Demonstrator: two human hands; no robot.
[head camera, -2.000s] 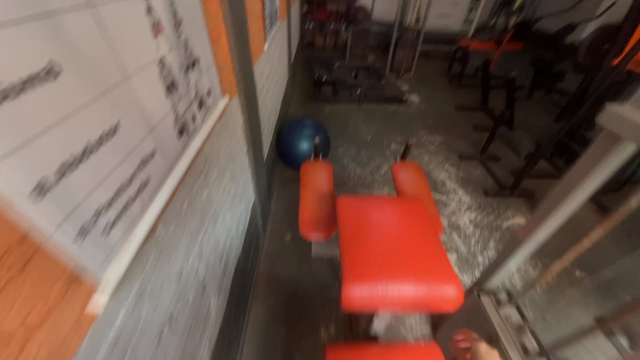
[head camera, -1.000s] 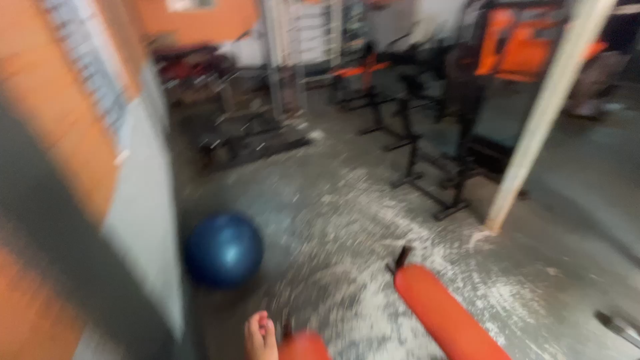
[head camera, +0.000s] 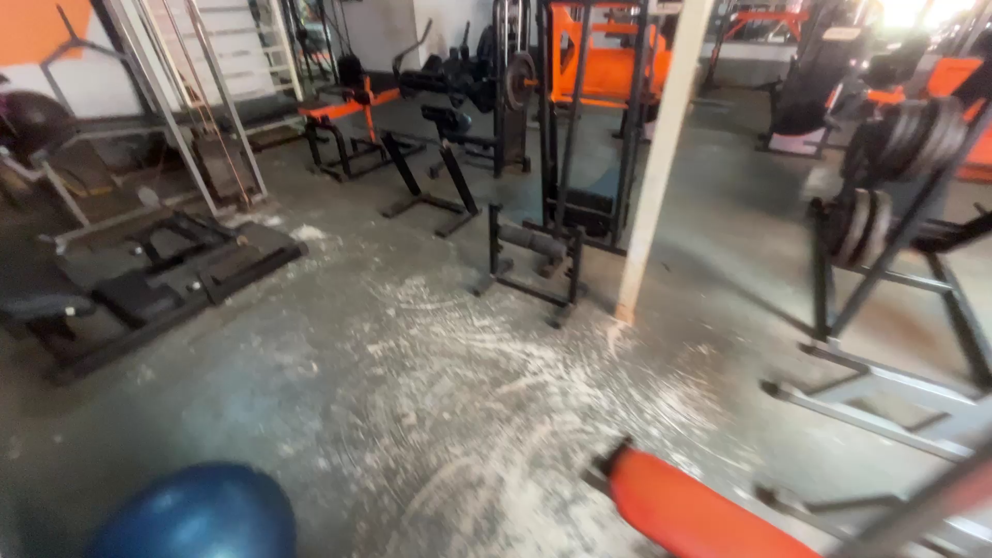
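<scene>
Neither my left hand nor my right hand shows at this moment. A red padded cushion (head camera: 697, 504) of a gym bench enters from the bottom right, with a black fitting at its far end; the rest of the bench is out of view. At the bottom left a blue exercise ball (head camera: 201, 515) rests on the grey floor, cut off by the lower edge. Pale scuffs or powder streak the floor (head camera: 496, 403) between ball and cushion.
A pale upright post (head camera: 663, 170) stands beyond a low black frame (head camera: 535, 248). At left is a black floor-level machine (head camera: 178, 271). A rack with weight plates (head camera: 860, 225) stands at right, and orange-and-black machines (head camera: 597, 70) stand behind.
The view has swung to the right and up over the gym floor. The hand seen at the bottom edge one second ago has left view, and less of the red bench shows.
</scene>
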